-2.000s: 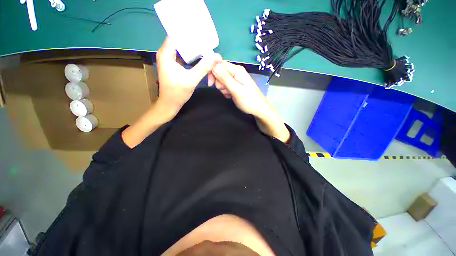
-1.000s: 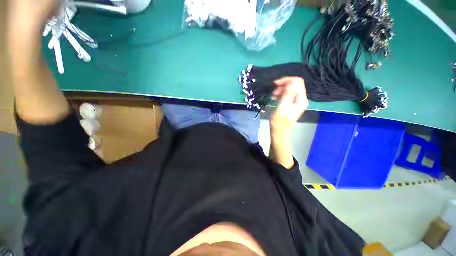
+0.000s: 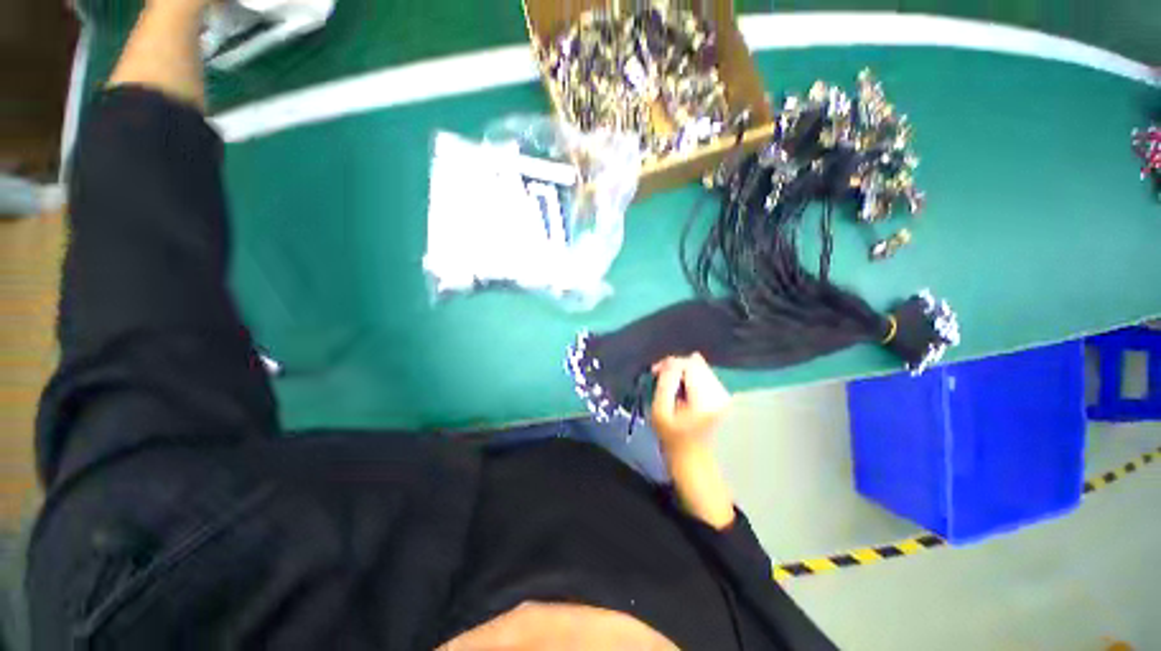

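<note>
The bundle of thin black leads (image 3: 726,337) with tiny white ends lies along the bench's near edge, a yellow band near its right end. My right hand (image 3: 688,394) is at the bundle's near left side, fingers curled in. It is blurred, and I cannot tell whether a lead is between the fingers. My left arm reaches far forward at the upper left. Its forearm shows, but the hand is cut off by the top edge. A white and grey object (image 3: 270,28) lies beside that wrist, partly cut off.
A clear bag of white parts (image 3: 490,229) lies left of a cardboard box (image 3: 754,134) of silvery-brown pieces. Tangled black wires with silvery-brown ends (image 3: 879,159) lie behind the bundle. Red-and-white parts (image 3: 1148,150) are far right. A blue bin (image 3: 974,439) stands below the bench.
The white piece left my hands, which moved apart. My left arm went far forward and its hand left the picture. My right hand moved to the lead bundle. The view shifted to the bench's back.
</note>
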